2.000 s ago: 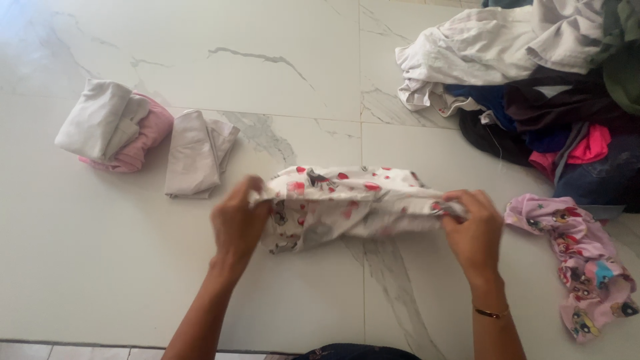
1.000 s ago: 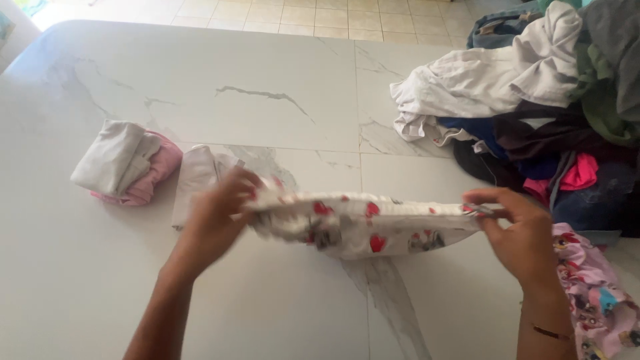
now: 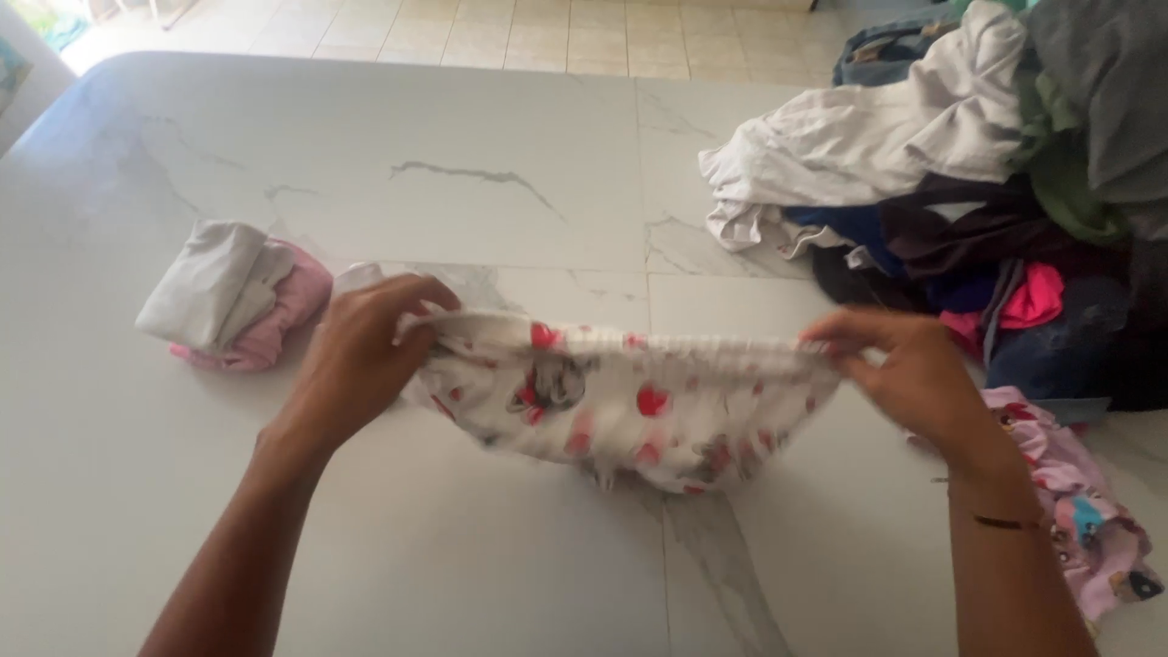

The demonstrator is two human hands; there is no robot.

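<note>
A white cloth garment with red spots and grey printed figures (image 3: 630,401) hangs stretched between my two hands, its gathered elastic edge on top. My left hand (image 3: 370,351) pinches the left end of that edge, and my right hand (image 3: 903,374) pinches the right end. The garment's lower part is blurred. Behind my left hand a pale folded cloth (image 3: 358,276) is mostly hidden. Left of it lie a folded light grey cloth (image 3: 205,287) and a pink cloth (image 3: 274,324), the grey one partly on the pink.
A large heap of mixed clothes (image 3: 967,210) covers the marble-patterned surface (image 3: 456,219) at the back right. A pink printed garment (image 3: 1077,511) lies beside and partly behind my right forearm. Tiled floor (image 3: 547,36) shows beyond the far edge.
The white printed garment has been spread wider, its elastic edge now drawn out on top. My hands keep hold of its ends and are farther apart than two seconds ago. The view has tilted up.
</note>
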